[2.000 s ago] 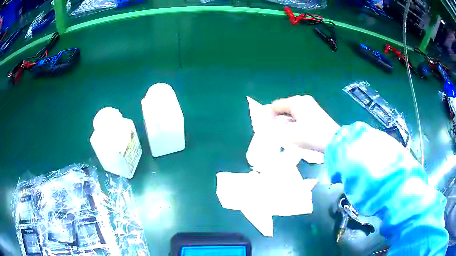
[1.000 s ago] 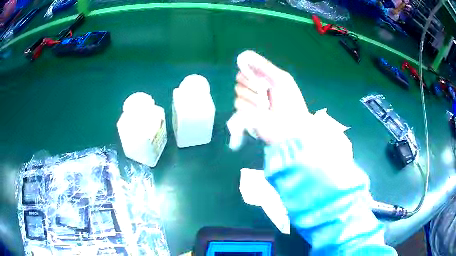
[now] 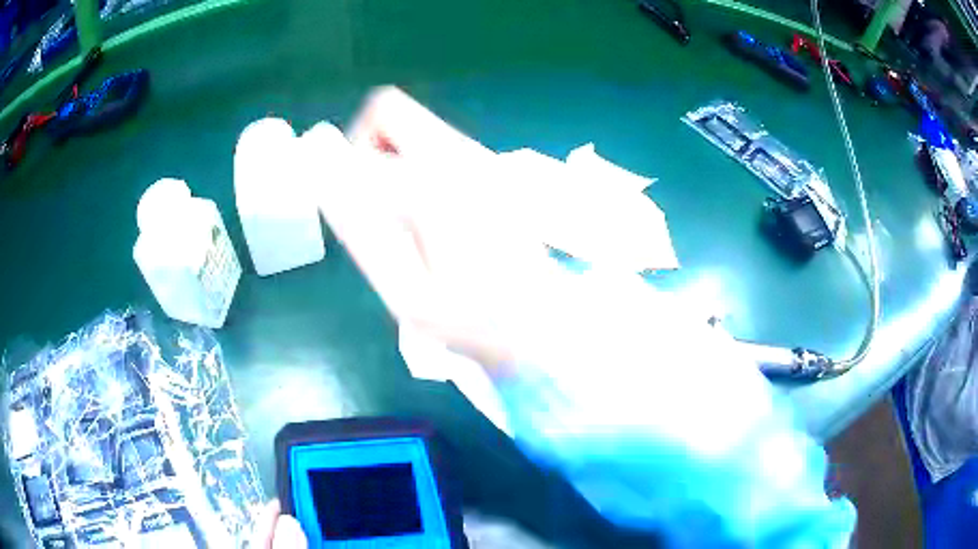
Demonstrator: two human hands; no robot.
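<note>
A handheld tester (image 3: pixel 365 500) with a black body, bright blue face and dark screen is at the bottom edge, partly cut off. The fingertips of my left hand (image 3: pixel 282 532) grip its lower left side; the rest of that hand is out of the picture. My right hand (image 3: pixel 413 220), blurred and overexposed, reaches beside the taller white bottle (image 3: pixel 281 204). Whether it holds anything is unclear. White wipes (image 3: pixel 617 214) lie on the green bench behind my right hand and sleeve, partly hidden. The squat bottle with a yellowish label (image 3: pixel 184 257) stands to the left.
Black-framed panels under crinkled clear film (image 3: pixel 118 440) lie at left. A panel strip (image 3: pixel 756 150) ends at a small black block (image 3: pixel 806 222) at right. The air gun (image 3: pixel 788 361) and its hose (image 3: pixel 871 268) are at the right edge. Tester leads (image 3: pixel 820 56) lie along the far rail.
The view has shifted. My right hand has moved left towards the bottles. The tester shows more of itself, and my left fingertips have come into view on it.
</note>
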